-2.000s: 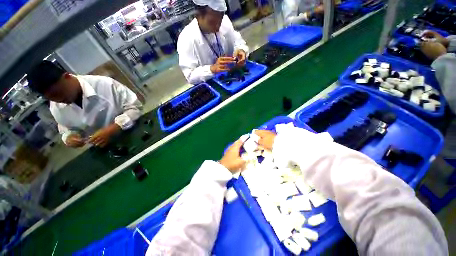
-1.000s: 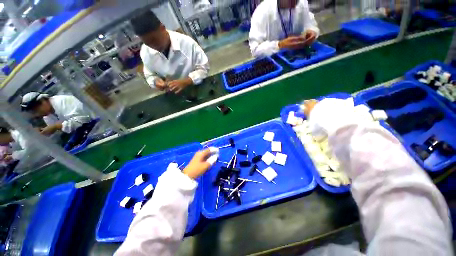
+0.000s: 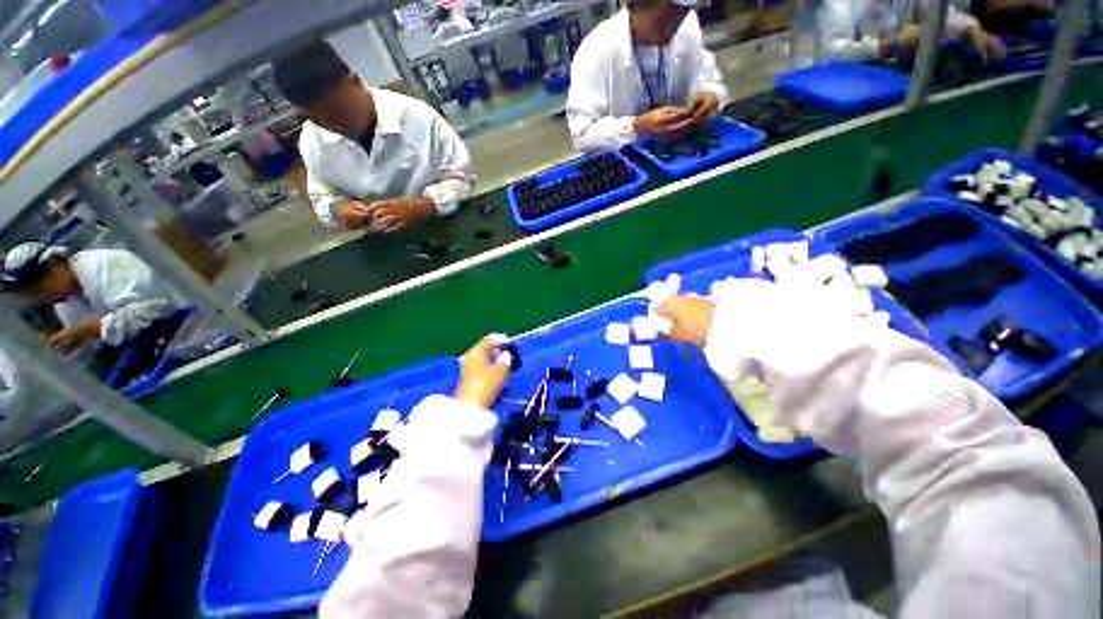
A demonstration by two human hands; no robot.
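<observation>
My left hand (image 3: 484,372) is over the border of the left and middle trays, its fingers on a small black and white piece (image 3: 506,351). My right hand (image 3: 686,318) is at the right rim of the middle tray, fingertips at white covers (image 3: 657,317); whether it grips one is not clear. The middle tray (image 3: 677,429) holds a tangled pile of black parts with leads (image 3: 538,435) and several loose white covers (image 3: 627,421). The left tray (image 3: 242,568) holds joined black and white pieces (image 3: 327,484). The right tray (image 3: 669,265) holds heaped white covers (image 3: 774,411), partly hidden by my sleeve.
A green conveyor belt (image 3: 448,305) runs behind the trays with a few black parts. Trays of black parts (image 3: 1040,327) and of white pieces (image 3: 1083,262) stand at the right. An empty-looking blue tray (image 3: 91,544) is at the left. Several people in white coats work across the belt.
Since one second ago, my right hand has moved left from the white heap to the middle tray's rim. More joined pieces show in the left tray. Two seconds ago both hands were at the white heap.
</observation>
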